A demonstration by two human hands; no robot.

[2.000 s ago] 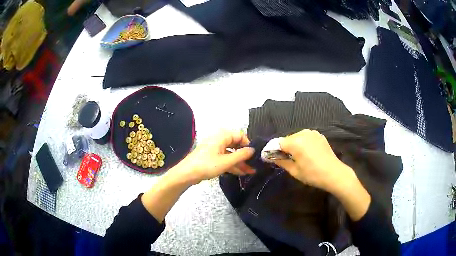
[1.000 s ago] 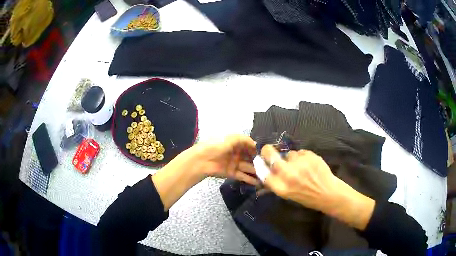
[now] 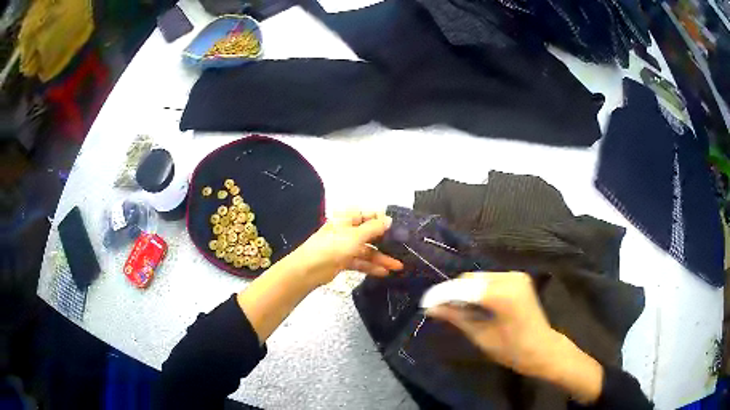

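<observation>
Dark trousers with a brown-black pinstriped inner side lie bunched in front of me. My left hand pinches the navy waistband end between thumb and fingers. Pale thread runs from the waistband end toward my right hand. My right hand is partly closed, lower right of the waistband end and blurred, with a white wrap at its fingers and a dark metal tool, apparently snips, in the palm. No needle can be made out at the fingertips.
A round black tray holds gold buttons left of my hands. Further left are a black-topped white jar, a red tin and a phone. A blue-white bowl and dark garments lie beyond.
My right hand has moved down and right, away from the waistband end. The waistband end now shows between the hands with thread across it. My left hand stays close by, gripping the cloth.
</observation>
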